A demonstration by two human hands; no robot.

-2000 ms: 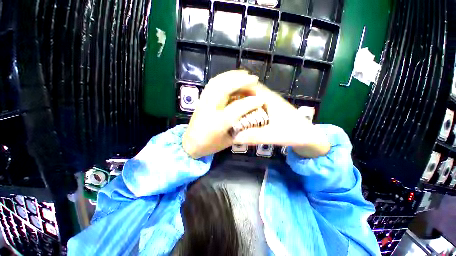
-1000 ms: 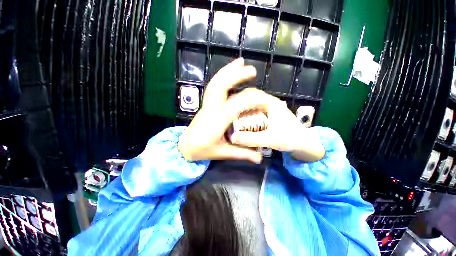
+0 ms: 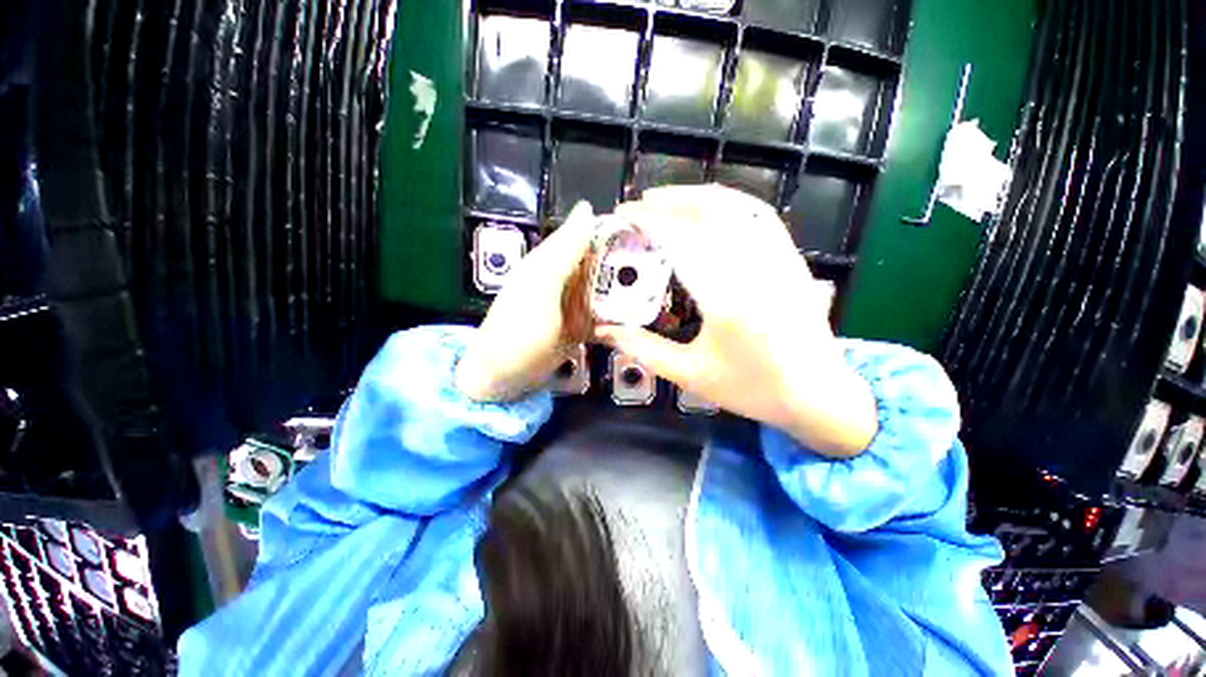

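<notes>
A silver-white housing (image 3: 628,275) with a dark round centre faces up between my two hands, above the black compartment tray (image 3: 681,126). My left hand (image 3: 529,311) is upright against its left side. My right hand (image 3: 747,298) curls around its right side, with fingers at its top and lower edge. Whether more housings are stacked beneath it is hidden. One housing (image 3: 499,258) lies in a tray pocket left of my hands. Several more lie in the row below my hands, partly covered.
Tall piles of black trays stand at left (image 3: 251,185) and right (image 3: 1071,199). A green surface (image 3: 430,199) borders the tray, with a torn white patch (image 3: 972,172) at right. Filled trays show at far right and lower left.
The striped stack edges seen in my right hand earlier no longer show; one housing's face now shows between my hands. My left hand has closed in from its spread pose.
</notes>
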